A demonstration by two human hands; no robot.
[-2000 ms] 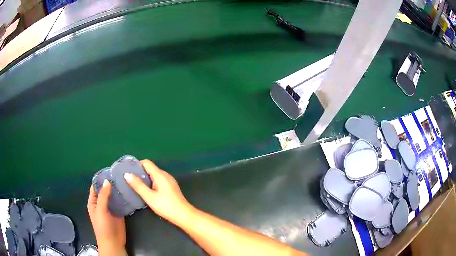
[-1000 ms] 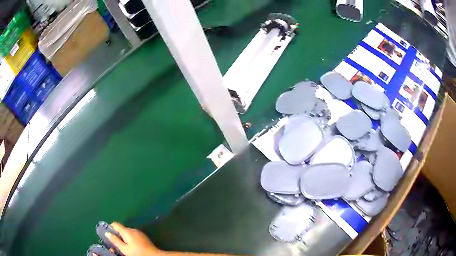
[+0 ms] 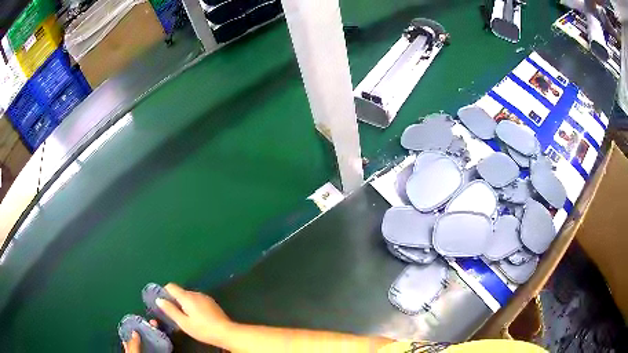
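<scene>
At the lower left, my right hand (image 3: 196,316) holds a grey oval end cap (image 3: 158,300) between thumb and fingers. My left hand (image 3: 132,343) is mostly cut off by the bottom edge; a thumb shows on a second end cap (image 3: 147,336). The two caps are close together, and I cannot tell if they touch. A pile of loose grey end caps (image 3: 463,233) lies on the bench at the right, some smooth face up, one at its near edge with small clips showing.
A white housing (image 3: 396,74) lies on the green belt (image 3: 200,179) behind a metal post (image 3: 322,76). Another housing (image 3: 507,19) is farther off. A printed sheet (image 3: 547,114) lies under the pile. An open carton (image 3: 606,200) stands at right, blue crates (image 3: 51,103) at far left.
Between one second ago and now, the view has shifted slightly and the left thumb has come into view on its cap. The housing shows farther right of the post. Both caps were held together earlier.
</scene>
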